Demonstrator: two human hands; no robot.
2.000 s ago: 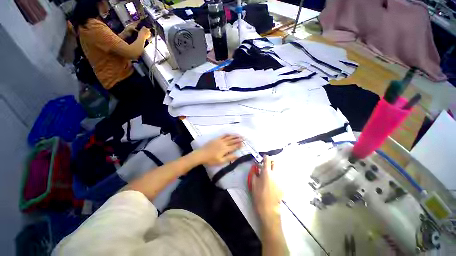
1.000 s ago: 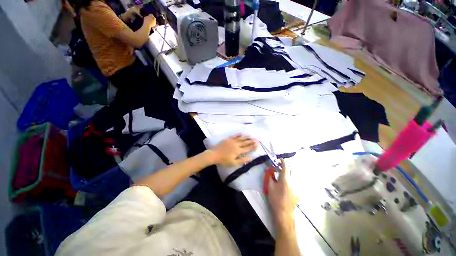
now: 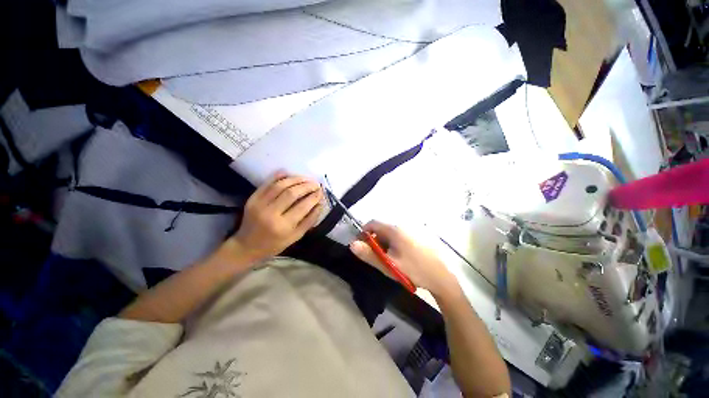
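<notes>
A pale garment panel with a black strip lies across the table edge. My right hand holds red-handled scissors; their silver blades point up-left onto the strip near the table's front edge. My left hand lies flat with fingers together on the panel's near edge, left of the blade tips. Whether its fingers pinch the fabric is hidden.
The cream sewing machine stands at the right with a pink holder. Pale panels are piled at the back left. Panels with black bands hang left of my lap. A black panel lies at the back right.
The view has moved down and closer to the table. The scissors have turned and now sit at the strip near the table edge, beside my left fingers. The far part of the panel now lies more open to view.
</notes>
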